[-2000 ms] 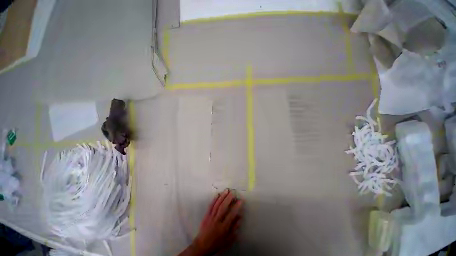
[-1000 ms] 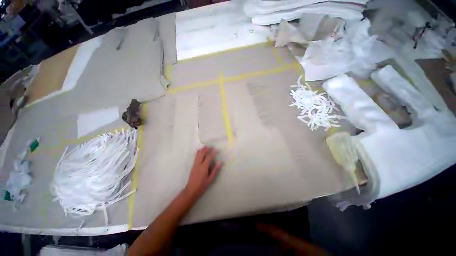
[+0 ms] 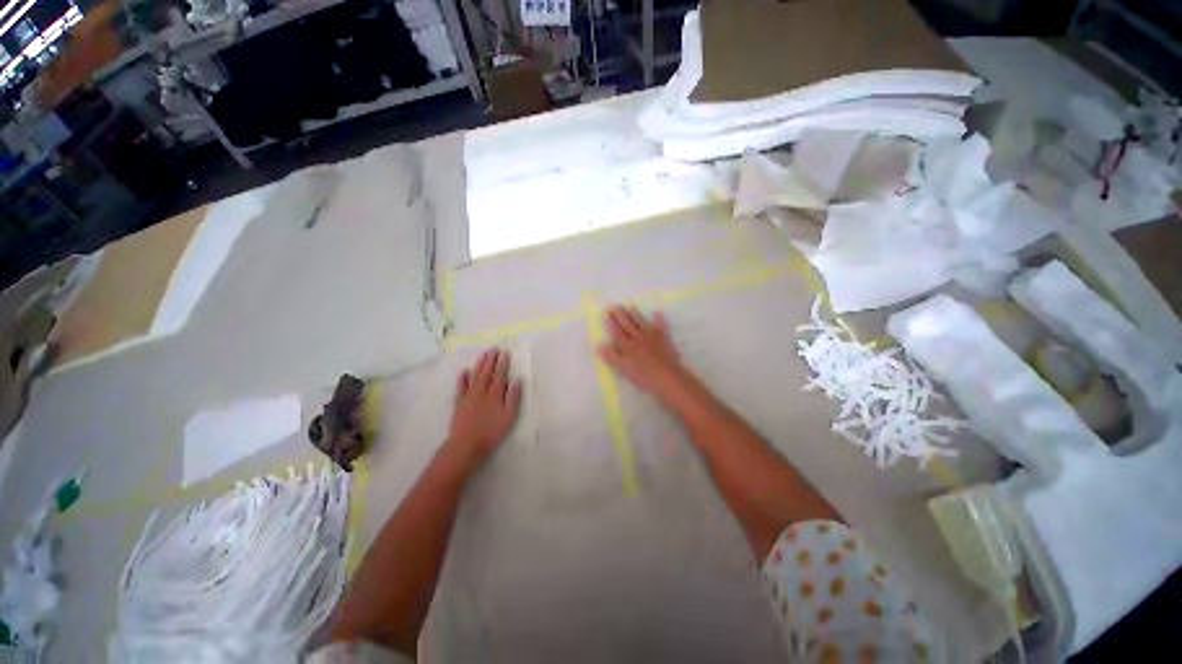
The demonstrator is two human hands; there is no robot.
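Observation:
A thin off-white garment panel [image 3: 570, 571] lies in front of me, barely paler than the table cover; its outline is hard to make out. My left hand [image 3: 487, 405] rests palm down on the left strap area, fingers slightly spread, holding nothing. My right hand [image 3: 638, 353] lies palm down by the top of the middle yellow tape line [image 3: 614, 409], fingers apart and empty. The fabric edges under both hands are hidden. The glue bottle [image 3: 975, 538] lies at the right, nozzle towards me.
Long white strips [image 3: 233, 571] and a dark crumpled rag [image 3: 340, 422] lie left, with a white rectangle [image 3: 243, 437] behind. Short strips [image 3: 881, 400], stacked white panels [image 3: 1102, 532] and scrap fabric [image 3: 894, 234] lie right. A thick white stack [image 3: 817, 123] stands at the back.
My left hand has moved forward along the fabric. My right hand has come from below the table's front edge onto the fabric beside it. The view has tilted up, showing more of the room.

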